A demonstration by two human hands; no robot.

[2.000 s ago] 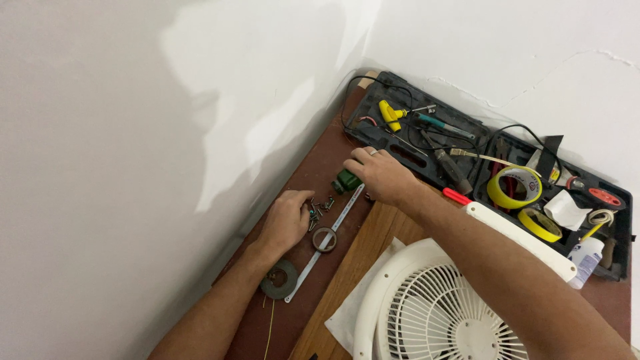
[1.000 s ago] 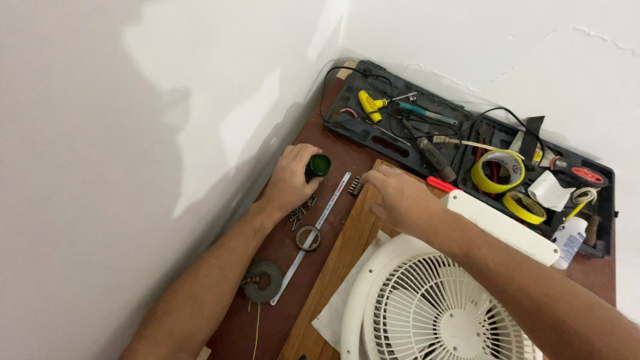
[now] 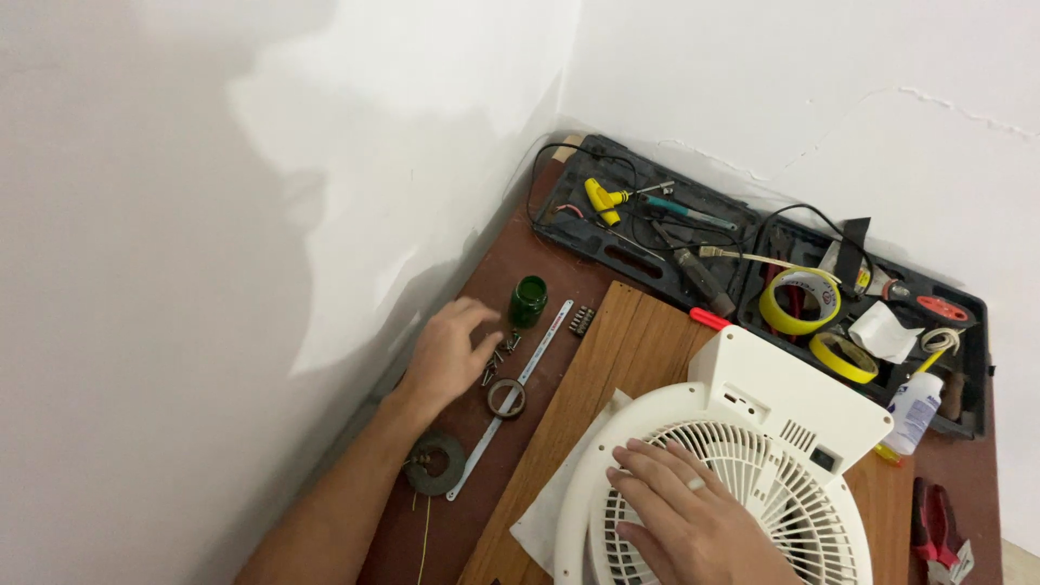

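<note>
My left hand [image 3: 455,349] is beside a green glass jar [image 3: 529,302] that stands upright, with fingers apart and nothing held. Loose screws [image 3: 501,355] lie just right of its fingertips. My right hand [image 3: 682,512], with a ring on one finger, is spread over the grille of a white fan housing [image 3: 800,390]. A hacksaw blade [image 3: 542,348] lies on the brown tabletop with a small ring-shaped roll [image 3: 507,399] on it. A row of small metal pieces [image 3: 582,320] lies near the blade's upper end.
An opened black tool case [image 3: 756,236] holds a yellow T-handle tool [image 3: 605,201], yellow tape rolls [image 3: 800,301] and cables. A wooden board [image 3: 621,349] lies under the fan. A grey ring [image 3: 435,464], a white bottle [image 3: 915,413] and red-handled pliers [image 3: 934,524] are also there.
My left hand has let go of the green jar, which now stands on the table. My right hand has moved from near the small metal pieces down to the fan grille.
</note>
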